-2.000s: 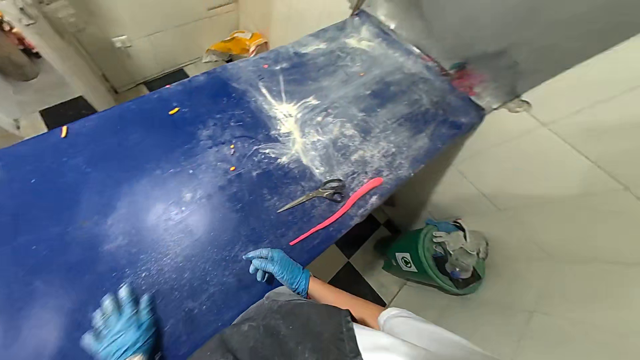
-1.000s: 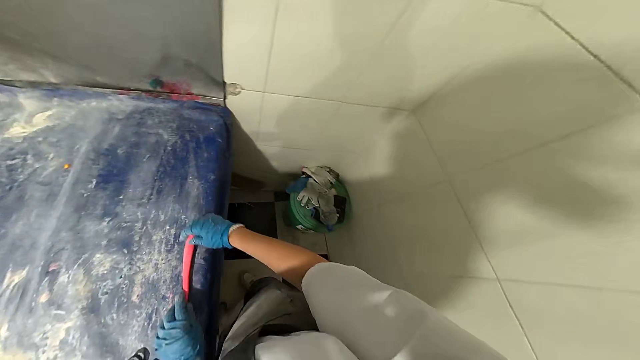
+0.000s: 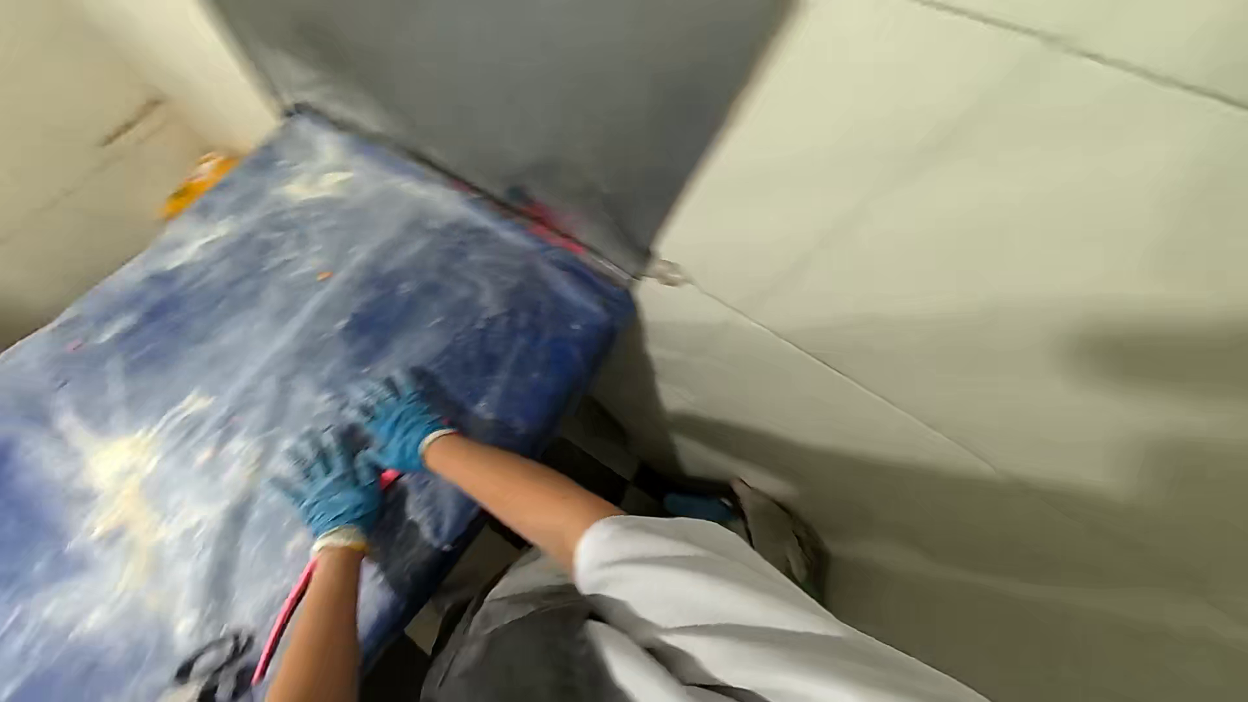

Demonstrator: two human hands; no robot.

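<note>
Both hands wear blue gloves and lie palm down, side by side, on the powder-dusted blue table (image 3: 292,322). My left hand (image 3: 336,487) has its fingers spread. My right hand (image 3: 400,419) rests just beyond it, fingers apart. A pink-red strip (image 3: 285,619) runs along the table under my left wrist, and a bit of it shows between the hands; how much lies under the gloves is hidden. The dark handles of the scissors (image 3: 214,663) are beside the strip at the lower left, blurred.
A grey panel (image 3: 526,88) borders the far end of the table, with a pink smear at its foot. An orange bag (image 3: 198,183) lies beyond the far left edge. To the right, below the table, a bin (image 3: 814,565) holding gloves or cloths stands on the floor.
The view has swung strongly. One second ago my hands were at the two ends of the pink-red strip; now they lie side by side over its upper part, flat with fingers spread.
</note>
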